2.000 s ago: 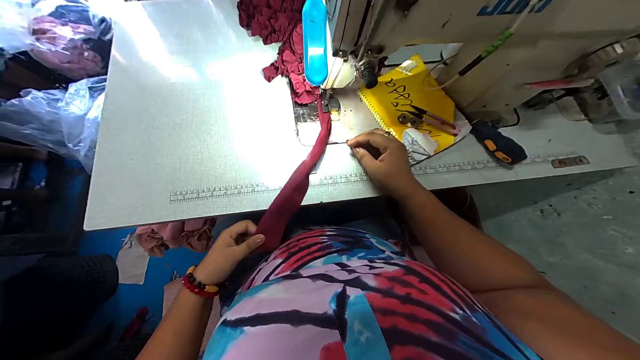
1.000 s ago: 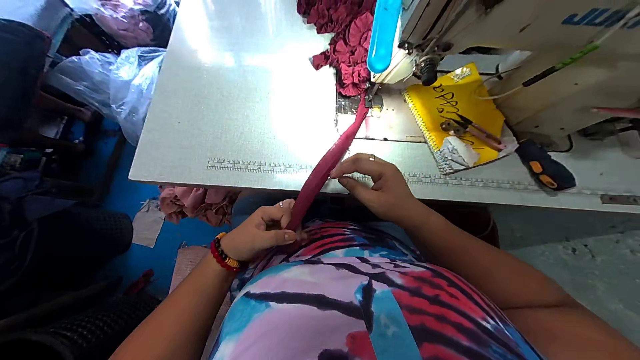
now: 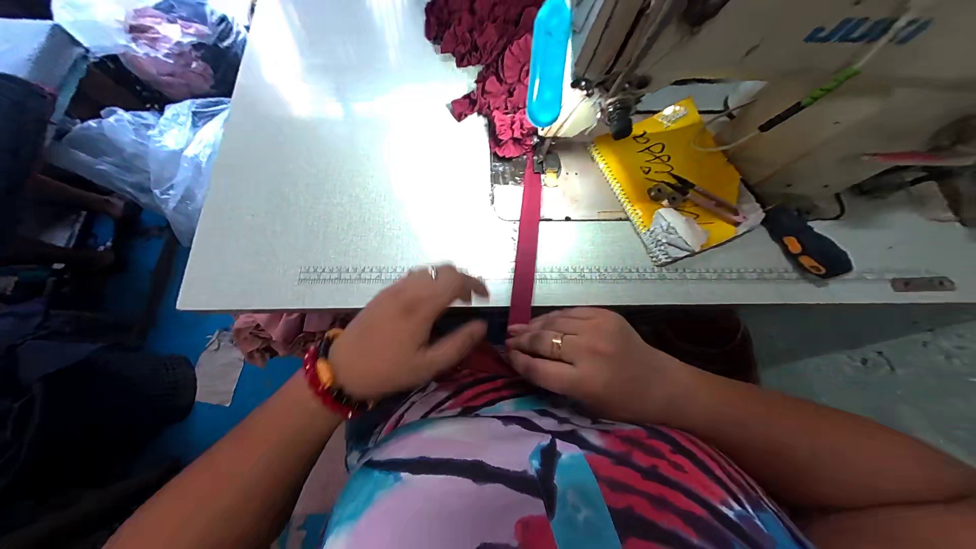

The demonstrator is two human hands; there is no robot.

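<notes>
A dark red fabric strip (image 3: 526, 244) runs from under the presser foot (image 3: 543, 158) of the sewing machine (image 3: 724, 76) down over the table's front edge. My right hand (image 3: 587, 354) pinches its lower part just below that edge. To the left, my left hand (image 3: 415, 328) is slightly blurred, its thumb and fingers apart and nothing visible between them. Gathered dark red fabric (image 3: 507, 91) lies behind the presser foot, beside a bright blue object (image 3: 549, 65) on the machine head.
A yellow notebook (image 3: 686, 175) with small tools on it lies right of the needle plate. Farther right is a black-and-orange tool handle (image 3: 808, 242). A ruler scale (image 3: 656, 274) follows the front of the table (image 3: 343, 175). Plastic bags (image 3: 164, 152) are at the left.
My left hand has let go of the strip and opened beside it. My right hand has moved down to the strip's lower part and closed on it. The strip now hangs straighter.
</notes>
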